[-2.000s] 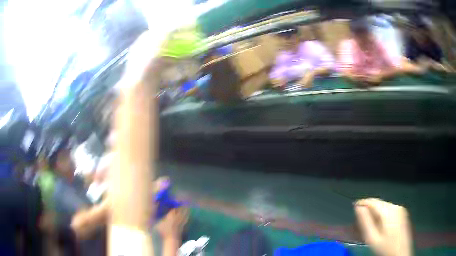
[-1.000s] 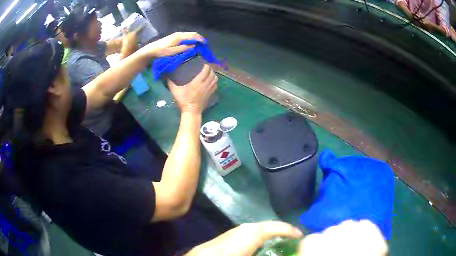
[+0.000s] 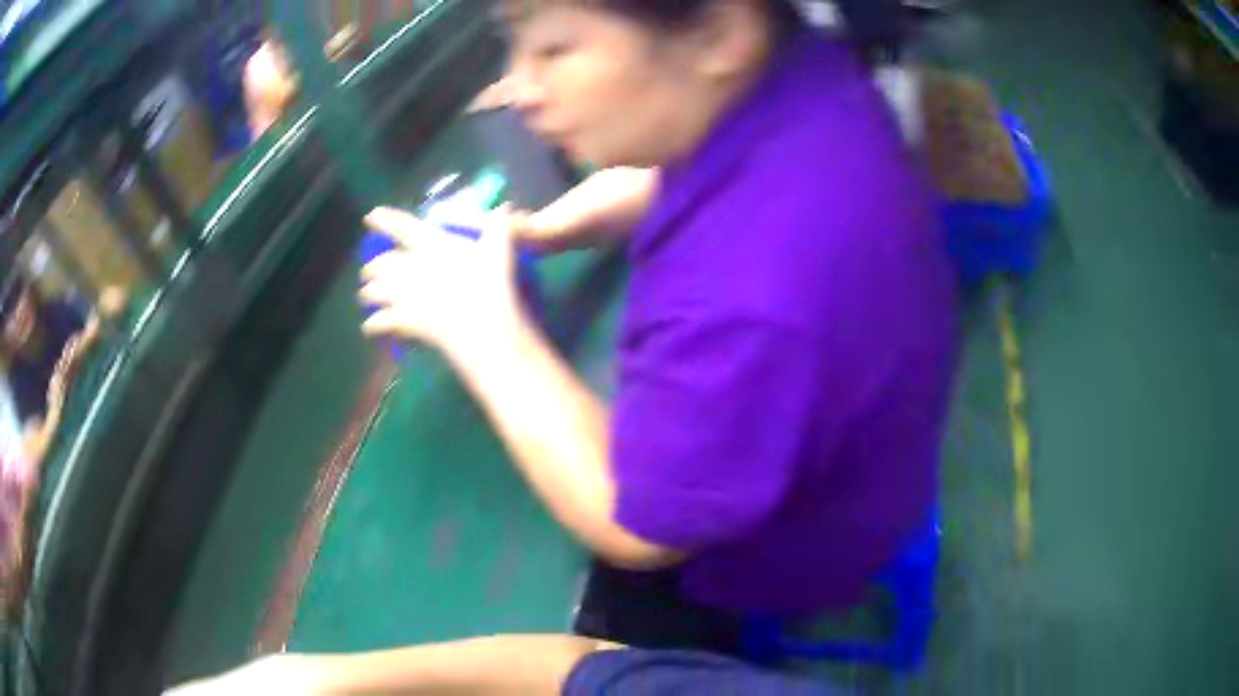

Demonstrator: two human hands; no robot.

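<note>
My right hand (image 3: pixel 252 676) is blurred and cut off by the bottom edge at the lower left, with the bare forearm and a dark blue sleeve to its right. Whether it holds anything is hidden. My left hand is not in view. The green bench (image 3: pixel 435 544) lies beyond my forearm. On it, a person in a purple shirt (image 3: pixel 788 326) has both hands near a blue cloth (image 3: pixel 527 272) and a blurred pale and green object (image 3: pixel 476 197). A dark grey shape (image 3: pixel 523 147), perhaps a unit, stands behind these hands.
The seated person fills the middle, close on my right. A brown-red strip (image 3: pixel 319 503) runs along the bench. Blue crates (image 3: pixel 999 224) stand on the green floor behind the person, near a yellow line (image 3: pixel 1016 435). More people are blurred at far left.
The view has swung right. The upright grey unit, white bottle, blue cloth beside it and black-shirted worker are out of view. The purple-shirted person has come into view; only one of my arms shows.
</note>
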